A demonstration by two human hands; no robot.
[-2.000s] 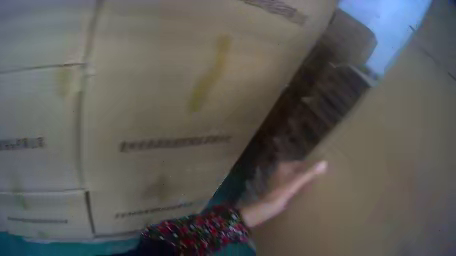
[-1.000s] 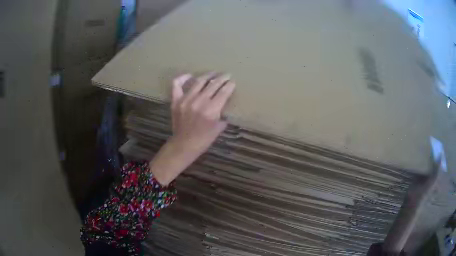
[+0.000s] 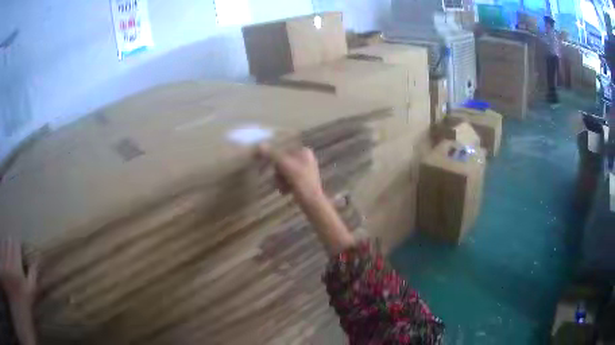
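Observation:
A tall stack of flat brown cardboard [image 3: 202, 249] fills the left and centre. Its top sheet [image 3: 168, 128] bears a white label near the front edge. My right hand [image 3: 295, 170] is at the stack's front edge beside the label, fingers curled on the edge of the cardboard; it is slightly blurred. My left hand [image 3: 17, 273] is at the far left, partly cut off by the picture's edge, against the stack's left front edge with the thumb apart. Whether its fingers grip a sheet cannot be told.
Cardboard boxes [image 3: 317, 44] stand behind the stack against a pale wall. More boxes [image 3: 450, 192] stand on the green floor [image 3: 499, 269] at the right. A person [image 3: 552, 60] stands far off at the upper right.
The view has swung right and up, showing the wall, boxes and floor. My right hand is now at the labelled front edge; my left hand has gone from the top sheet to the far left edge.

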